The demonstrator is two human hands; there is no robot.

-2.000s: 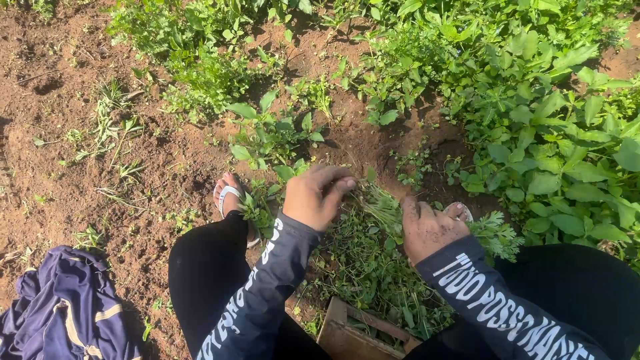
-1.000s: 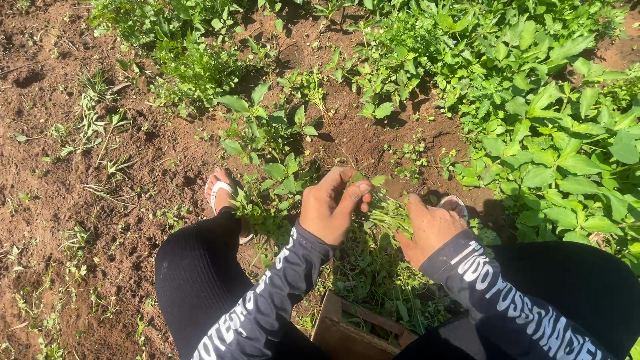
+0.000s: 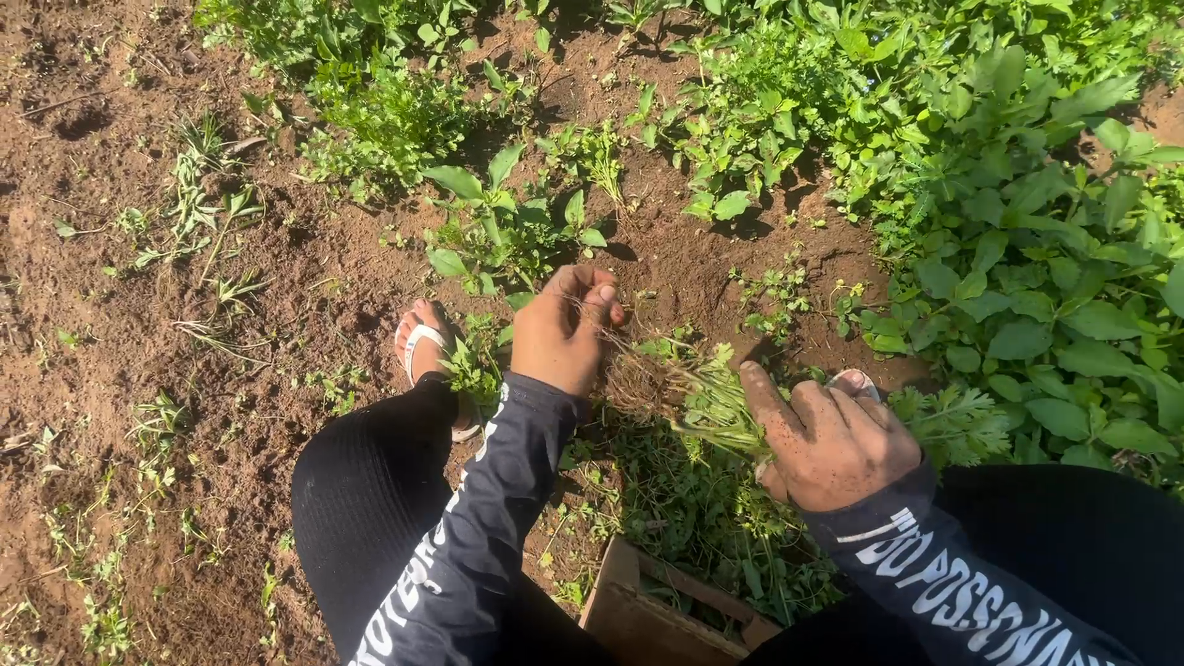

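Note:
My right hand [image 3: 832,439] is closed around a bunch of pulled leafy herb plants [image 3: 721,402], its index finger extended along the stems. The pale stems and brown, thready roots [image 3: 643,381] point left, and the leafy tops [image 3: 957,425] stick out to the right of the hand. My left hand [image 3: 569,328] is just up and left of the roots, thumb and fingertips pinched together on thin root or stem strands.
A wooden crate [image 3: 647,610] is between my legs, beside a heap of green plants [image 3: 712,518]. Dense leafy plants [image 3: 1045,314] grow at the right. Uprooted weeds [image 3: 217,236] lie on brown soil at the left. Dark cloth-clad knees flank the crate.
The bunch's brown roots now show plainly between my hands, and my right index finger is stretched out. A purple cloth seen at lower left two seconds ago is out of view.

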